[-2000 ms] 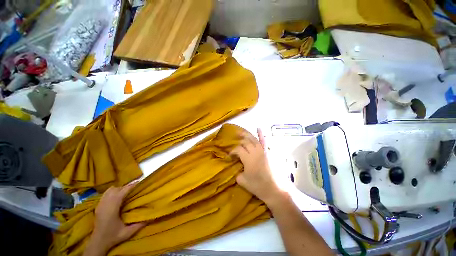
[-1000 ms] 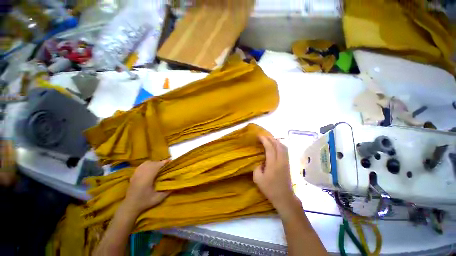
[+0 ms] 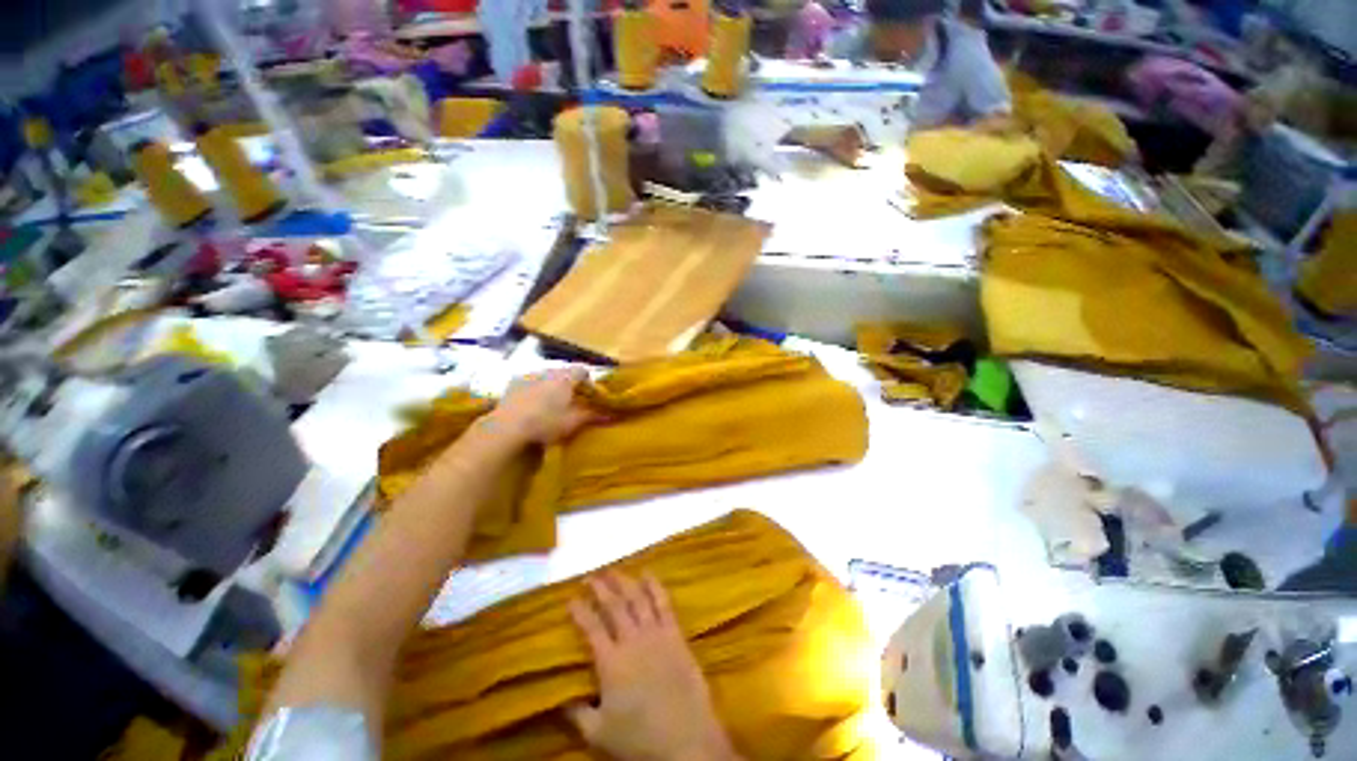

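Two stacks of mustard garment panels lie on the white table. My left hand [image 3: 545, 405] is on the upper edge of the far stack [image 3: 714, 431], its fingers at a fold of the cloth; whether they pinch it is blurred. My right hand [image 3: 640, 662] lies flat with fingers apart on top of the near stack [image 3: 759, 625], whose right end is brightly lit beside the sewing machine head [image 3: 953, 669]. The needle area is hidden.
A wooden board [image 3: 647, 283] lies behind the far stack. More mustard cloth [image 3: 1146, 298] lies at the back right. A grey motor-like unit [image 3: 186, 461] stands left. Pale scraps [image 3: 1064, 506] lie behind the machine. A person [image 3: 960, 75] is in the background.
The view has tilted up, showing more of the floor behind. My left hand has moved from the near stack to the far stack. My right hand has moved left from the near stack's right end.
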